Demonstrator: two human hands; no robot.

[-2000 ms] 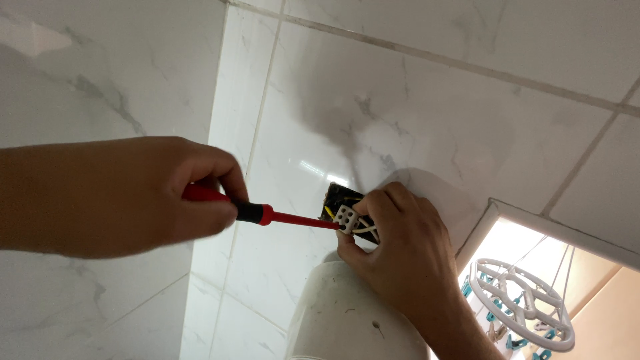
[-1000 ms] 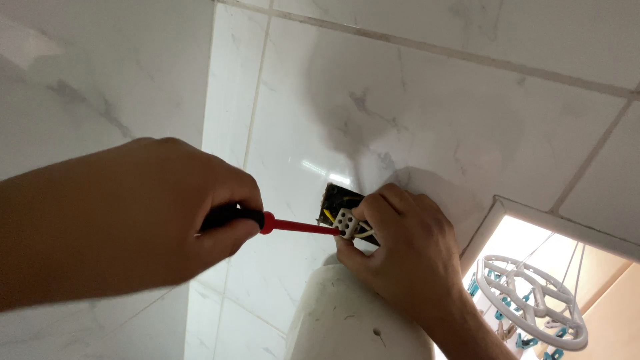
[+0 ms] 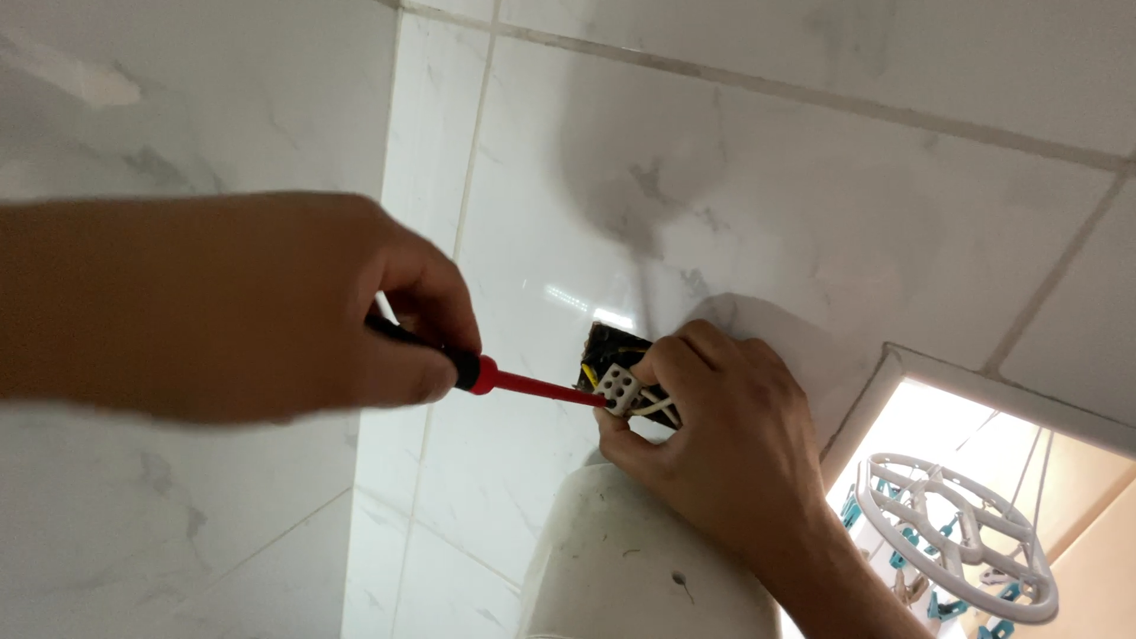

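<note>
My left hand (image 3: 399, 311) comes in from the left and grips the black handle of a screwdriver (image 3: 546, 389) with a red insulated shaft. The screwdriver's tip is at a lower hole of a white terminal block (image 3: 619, 389). My right hand (image 3: 719, 408) pinches this block between thumb and fingers. White wires (image 3: 655, 406) run from the block's right side beneath my right hand. Behind the block is a dark wall box (image 3: 612, 342) with a yellow wire (image 3: 589, 376) at its left, partly hidden by the block and my right hand.
Marbled wall tiles (image 3: 763, 195) surround the box. A whitish rounded casing (image 3: 648, 550) stands just below my right hand. At the lower right, a framed opening (image 3: 896, 364) shows a white oval clothes hanger (image 3: 963, 550) with teal clothespins (image 3: 948, 608).
My left hand has shifted and changed its posture around the handle, while the screwdriver's tip stays at the terminal block. My right hand still holds the block.
</note>
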